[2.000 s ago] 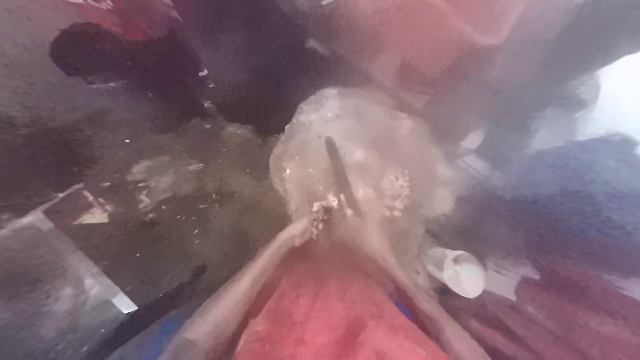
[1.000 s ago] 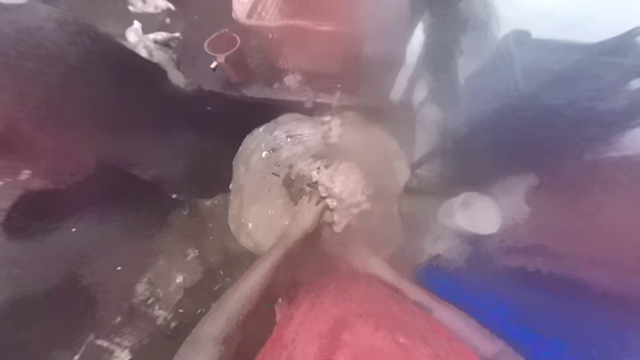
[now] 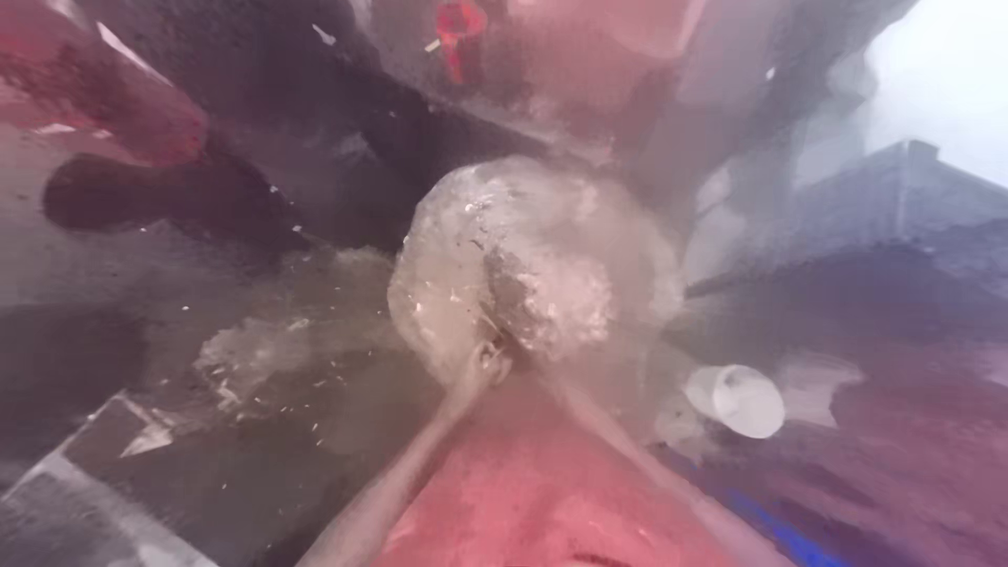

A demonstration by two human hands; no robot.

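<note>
A large, round, pale translucent sheet or basin [image 3: 449,260] lies in front of me; the blur hides which it is. On it, right of the middle, rests a heap of pale, lumpy pieces [image 3: 571,303]. My left hand [image 3: 492,358] is at the near edge, its fingers curled near a thin dark object [image 3: 490,315] whose kind I cannot tell. My right hand [image 3: 535,362] is close beside it, blurred and partly hidden against the red clothing on my body, so its grip does not show.
A white plastic cup or small bucket [image 3: 748,402] lies on its side at the right. Pale scraps [image 3: 244,362] litter the dark ground at the left. Beyond the round thing stands a red container [image 3: 461,31]. A flat-edged panel [image 3: 102,504] is at the lower left.
My left hand has drawn back from the pale heap, where it was a second ago, toward my body. The view has shifted between frames.
</note>
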